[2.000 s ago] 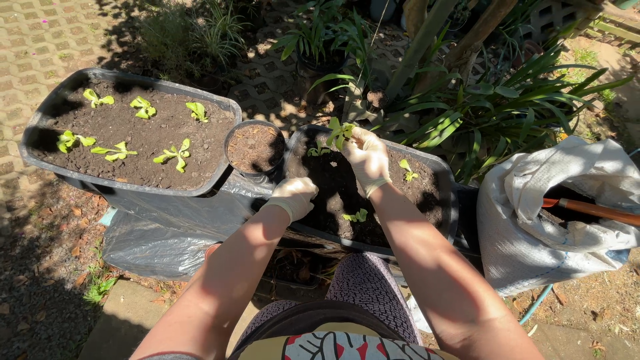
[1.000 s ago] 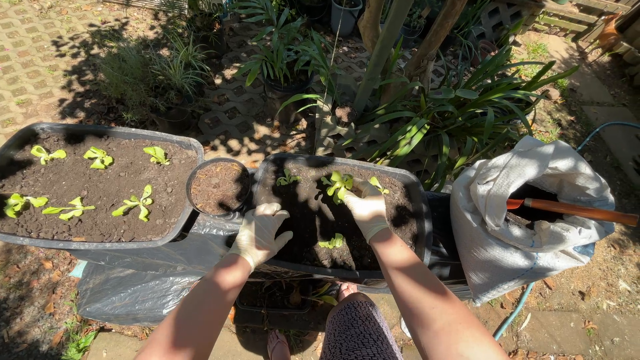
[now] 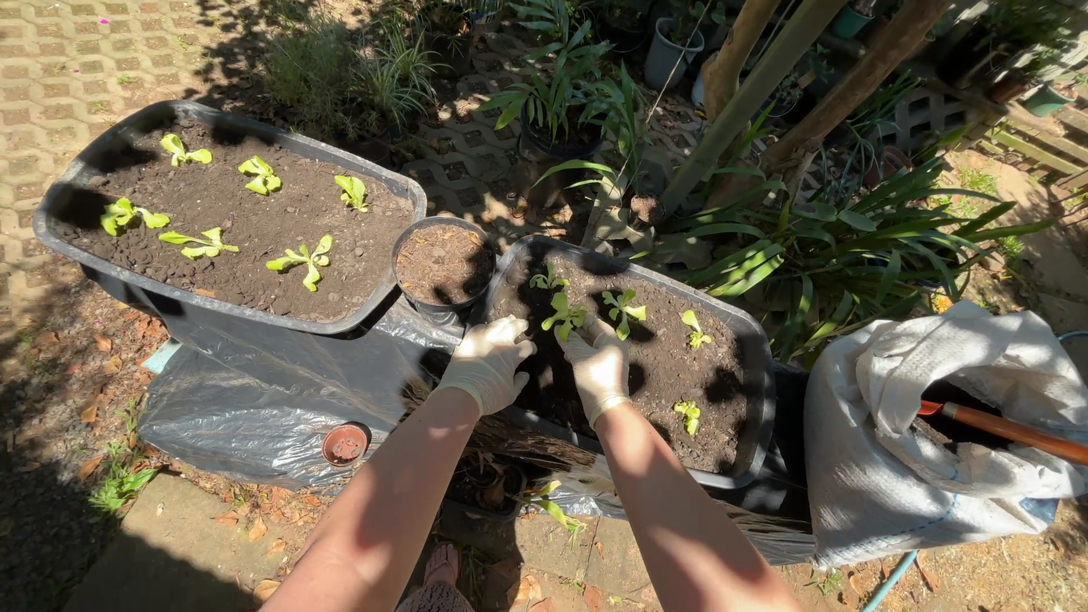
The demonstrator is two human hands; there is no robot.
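My right hand [image 3: 597, 364], in a pale thin glove, has its fingers at the base of a leafy green seedling [image 3: 563, 315] over the right planter [image 3: 759, 399]. Whether the roots are in the soil is hidden. My left hand [image 3: 489, 361], gloved alike, is over the planter's left end, fingers apart, with nothing seen in it. Around them in the dark soil stand more seedlings: one just right of my right fingers [image 3: 625, 312], one behind [image 3: 550, 277], and two farther right [image 3: 695, 328], [image 3: 688, 416].
A left planter [image 3: 382, 302] holds several seedlings in soil. Between the planters stands a round black pot [image 3: 444, 261]. A white woven sack [image 3: 858, 442] with an orange-handled tool [image 3: 1011, 429] is at right. A small brown pot [image 3: 346, 444] rests on black plastic sheeting [image 3: 229, 438]. Strappy plants grow behind.
My right hand has moved left within the right planter, nearer my left hand. The seedling it was at a second ago, right of centre, now stands free of its fingers. The view has shifted.
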